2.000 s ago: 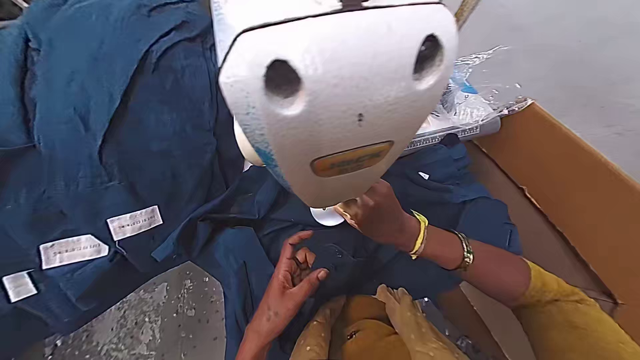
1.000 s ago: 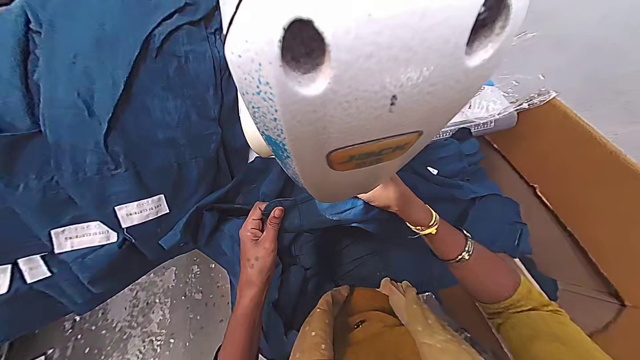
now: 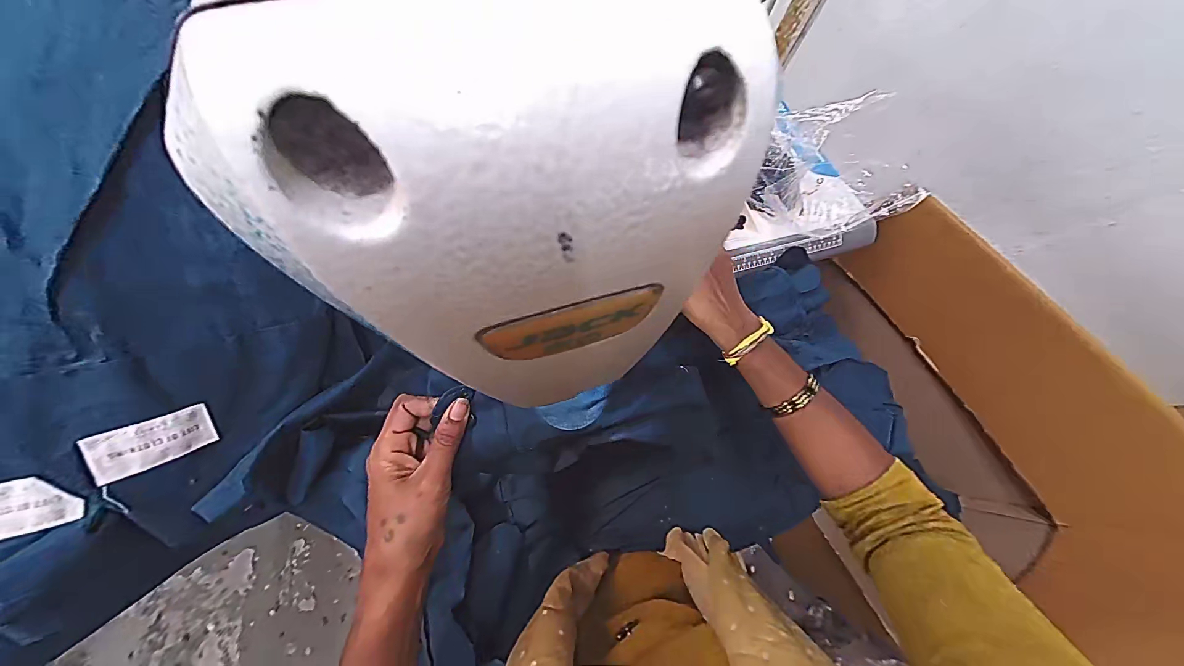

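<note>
A white Jack sewing machine head [image 3: 462, 213] fills the upper middle and hides the needle area. Left of its lower tip, my left hand [image 3: 416, 444] pinches the edge of a dark blue garment [image 3: 610, 481] between thumb and fingers. My right hand [image 3: 720, 301] is partly behind the machine head, at the right; its fingers are hidden, so its hold cannot be seen. The garment spreads below the machine and under my right forearm. More blue fabric [image 3: 213, 351] lies at the left, with white printed labels [image 3: 148, 444] on it.
At the right stands an open cardboard box [image 3: 1008, 342]. Clear plastic wrapping [image 3: 823, 176] lies by a grey edge with a ruler scale [image 3: 786, 252], behind my right hand. A worn grey surface [image 3: 231, 592] shows at lower left, and a grey floor [image 3: 1064, 120] at upper right.
My left hand has gone from loosely curled fingers below the machine to a pinch on the garment's edge farther left. The view has moved closer to the machine head.
</note>
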